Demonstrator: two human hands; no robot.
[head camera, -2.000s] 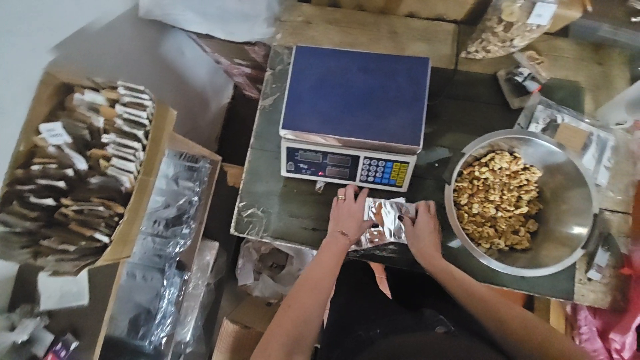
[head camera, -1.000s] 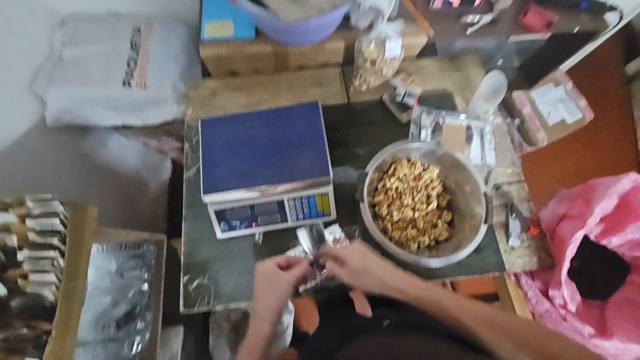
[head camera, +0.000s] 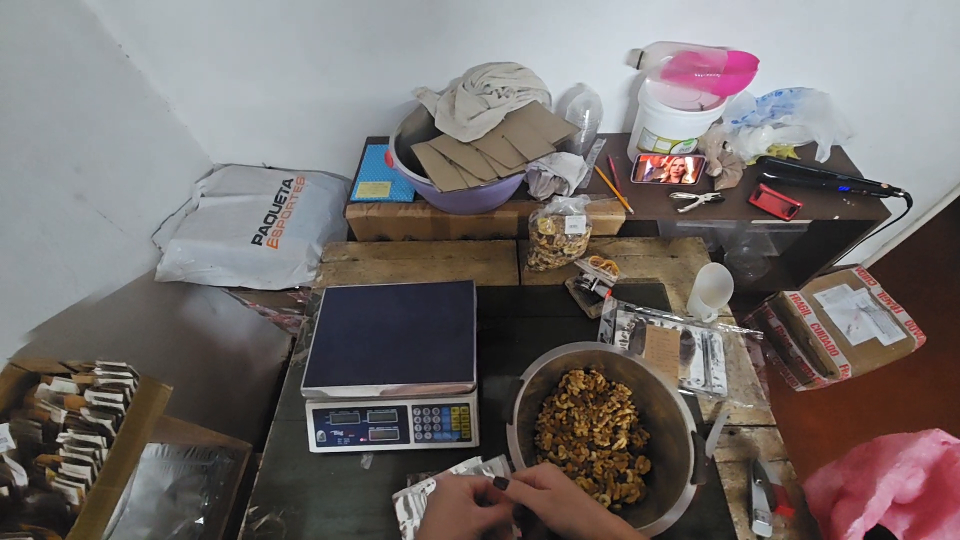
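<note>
At the bottom of the view, my left hand (head camera: 466, 508) and my right hand (head camera: 559, 504) meet with fingertips close together. A silver foil pouch (head camera: 409, 504) lies beneath and beside them; whether the fingers pinch it, I cannot tell. Directly right of my right hand stands a steel bowl (head camera: 679, 420) holding shelled walnuts (head camera: 589, 427). A digital scale (head camera: 390, 337) with a bare dark platform sits up and left of my hands. Behind the bowl, a clear bag of foil pouches (head camera: 712, 364) lies on the table.
Open cartons of packets (head camera: 90, 427) and foil pouches (head camera: 176, 487) stand at lower left. Farther back are a bag of nuts (head camera: 559, 236), a purple basin (head camera: 465, 196), a phone (head camera: 667, 169) and a hair straightener (head camera: 817, 178). A stapler (head camera: 760, 499) lies right of the bowl; a taped carton (head camera: 847, 326) stands beyond.
The view has swung up and to the right, bringing the back shelf in. My hands were apart on the foil pouch two seconds ago; now their fingertips are close together.
</note>
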